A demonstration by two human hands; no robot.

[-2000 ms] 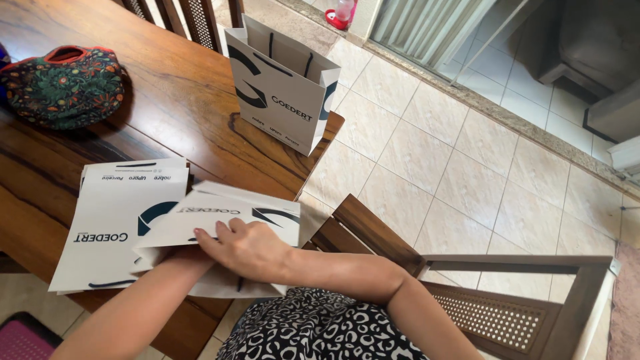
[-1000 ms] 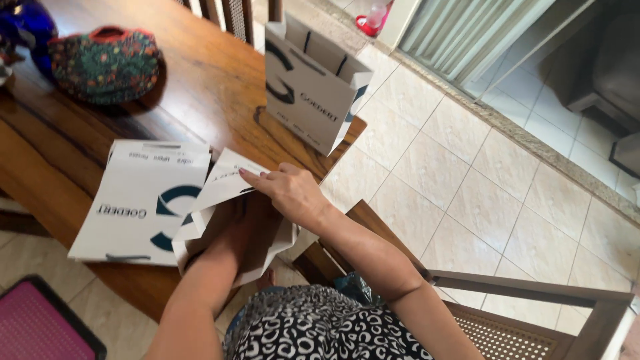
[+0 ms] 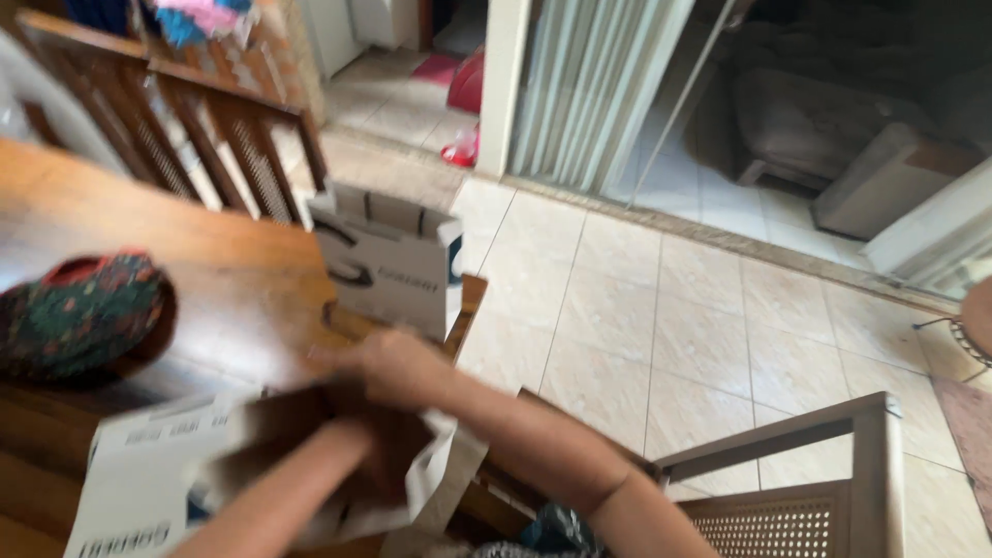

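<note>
A white paper bag [image 3: 434, 465] with a brown inside lies at the table's near edge, its mouth spread wide. My left hand [image 3: 380, 449] reaches into it, blurred and in shadow, so its fingers cannot be made out. At the bag's far rim is my right hand [image 3: 399, 368], its fingers bent around the edge; blur hides the exact grip. Left of the bag, flat white paper bags [image 3: 132, 480] with dark printing lie on the table. Beyond my right hand, another white paper bag [image 3: 387, 271] stands upright and open at the table corner.
A dark flowered fabric bag [image 3: 85, 318] sits at the left of the wooden table [image 3: 232, 310]. Wooden chairs stand beyond the table [image 3: 225, 139] and at the lower right [image 3: 775, 480]. A sliding glass door [image 3: 604, 93] borders the tiled floor.
The bag in front of me is spread wider than before, and its brown inside shows more. My right hand has moved from its printed front panel to the far rim. The view has swung upward.
</note>
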